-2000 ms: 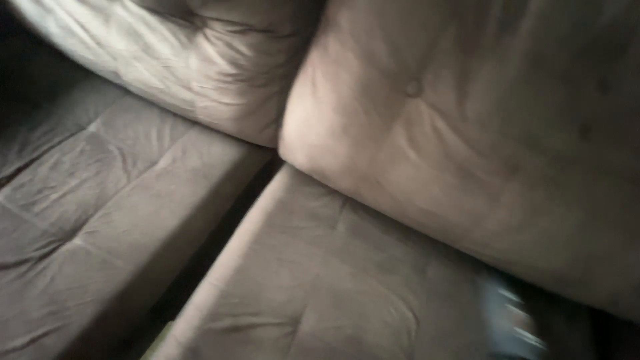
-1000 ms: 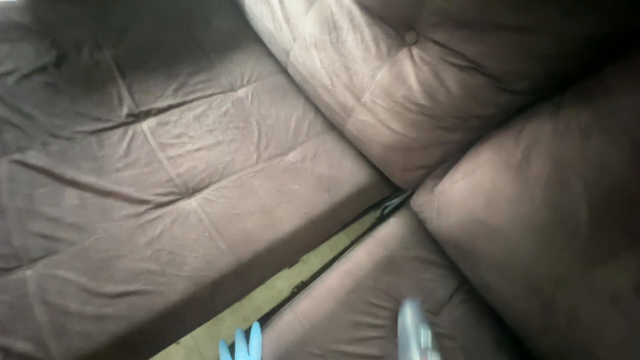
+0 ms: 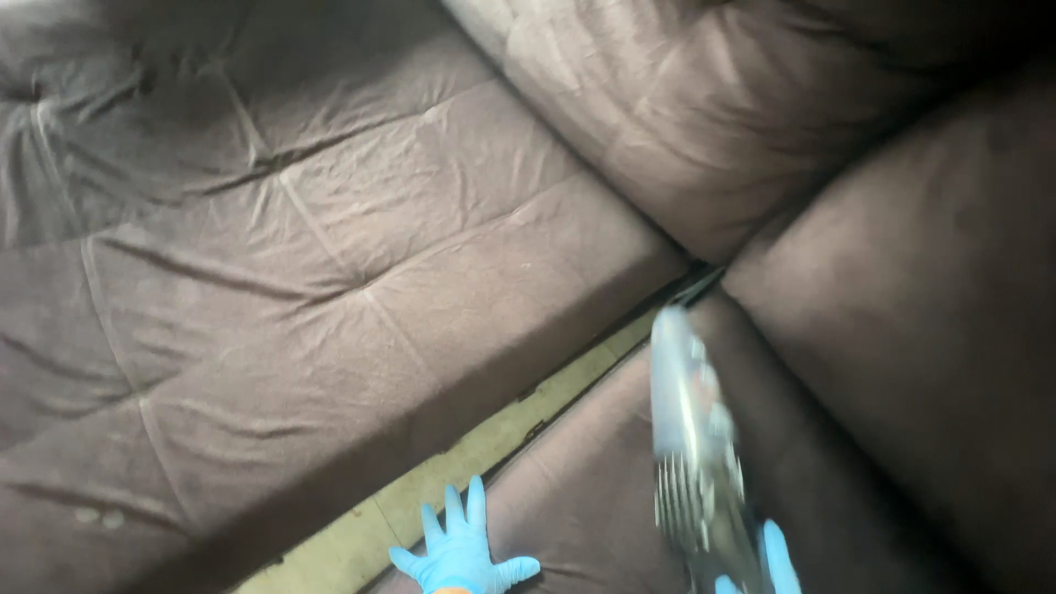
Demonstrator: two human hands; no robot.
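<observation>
My left hand (image 3: pixel 458 554), in a light blue glove, rests with its fingers spread at the edge of the near brown seat cushion (image 3: pixel 577 462), beside the gap. My right hand (image 3: pixel 771 565), gloved alike and partly cut off by the lower edge of the view, is closed around a handheld vacuum cleaner (image 3: pixel 701 454) with a clear front part and a ribbed section. The nozzle points up toward the corner where the cushions meet. Motion blur hides its fine details.
A wide tufted seat cushion (image 3: pixel 462 289) fills the left. Two back cushions, one at the upper right (image 3: pixel 660 124) and one at the right edge (image 3: pixel 924 264), meet at the corner. Pale tiled floor (image 3: pixel 412 495) shows in the gap between the seats.
My left hand, out of view two seconds ago, has come in at the bottom with its fingers spread. More of the handheld vacuum shows than before. The view has swung toward the gap.
</observation>
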